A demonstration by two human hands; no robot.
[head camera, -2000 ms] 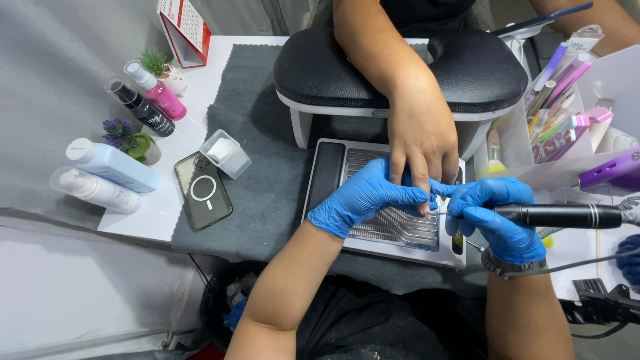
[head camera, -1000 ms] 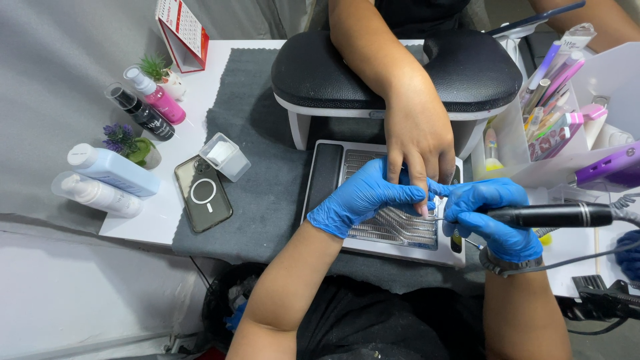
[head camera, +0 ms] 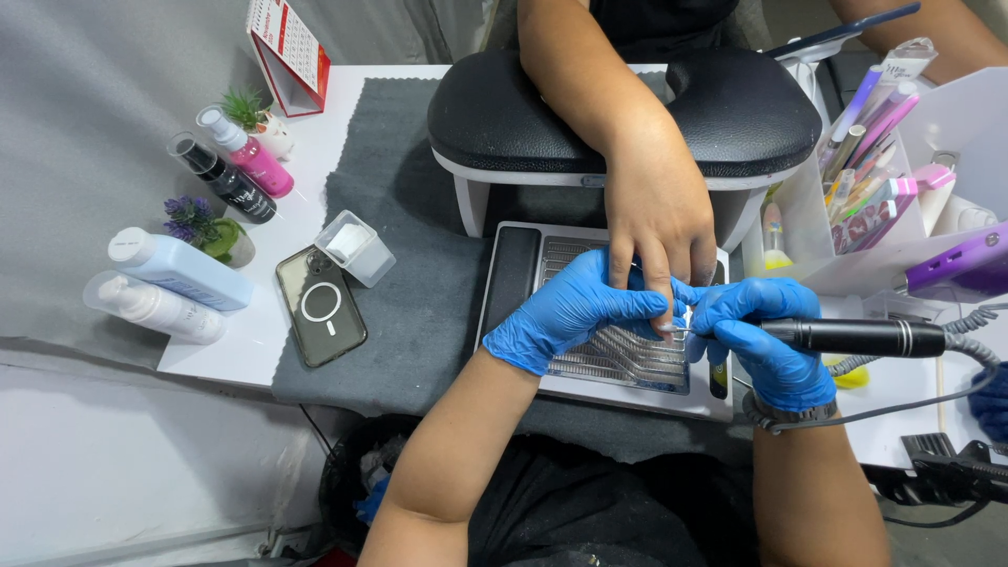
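Note:
My left hand (head camera: 579,307), in a blue glove, grips a finger of another person's hand (head camera: 661,205). That person's forearm lies over a black padded armrest (head camera: 520,118). In my right hand (head camera: 760,331), also gloved in blue, is a black electric nail drill (head camera: 866,337), held like a pen. Its thin metal bit is at the nail of the held finger; whether it touches cannot be told. Beneath the hands sits a white nail dust collector (head camera: 512,276) with a metal grille, partly covered by my hands. A coiled cord runs from the drill's rear end.
Left are a smartphone (head camera: 321,315), a clear plastic box (head camera: 366,256), bottles (head camera: 185,272), small potted plants (head camera: 232,240) and a desk calendar (head camera: 287,63). Right are a white organizer (head camera: 795,236) of pens and brushes and a purple device (head camera: 957,264). A bin (head camera: 339,472) stands below the table's edge.
My right hand and the drill have shifted slightly, the drill's rear end sitting a little lower than two seconds ago. My left hand keeps its hold on the finger.

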